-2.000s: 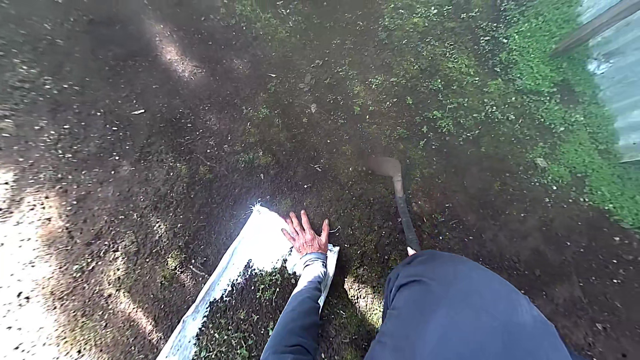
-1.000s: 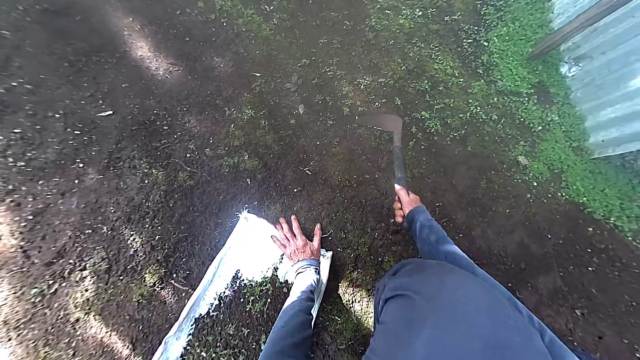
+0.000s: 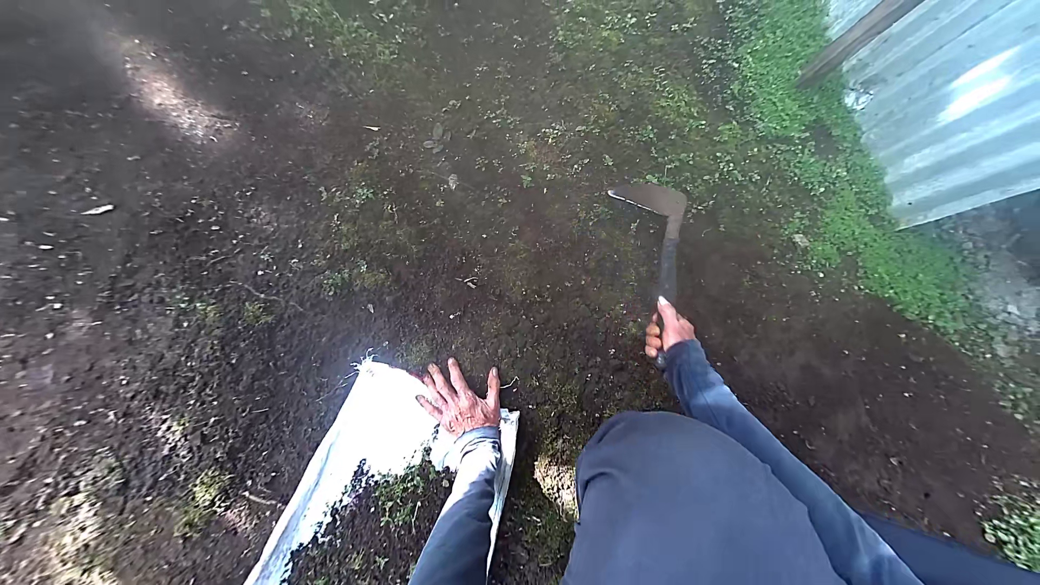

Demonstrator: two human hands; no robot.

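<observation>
My left hand (image 3: 461, 402) lies spread, palm down, at the top edge of a white sack (image 3: 390, 414) on the ground. Dark soil with small green weeds (image 3: 398, 504) covers the lower part of the sack, partly behind my left forearm. To the right, my right hand (image 3: 669, 331) grips the dark handle of a sickle (image 3: 668, 252), thumb along the handle. Its curved, rusty-brown blade (image 3: 650, 197) points left, over the soil and low weeds. Whether the blade touches the ground I cannot tell.
Corrugated metal sheeting (image 3: 951, 106) stands at the upper right with a wooden pole (image 3: 861, 41) against it. Dense green plants (image 3: 853, 211) grow along its foot. My bent knee (image 3: 691, 496) is between my forearms. Dark soil and patchy moss surround the sack.
Two seconds ago my right hand was out of sight; it then appeared on the sickle's handle and remains there. My left hand stays spread on the sack.
</observation>
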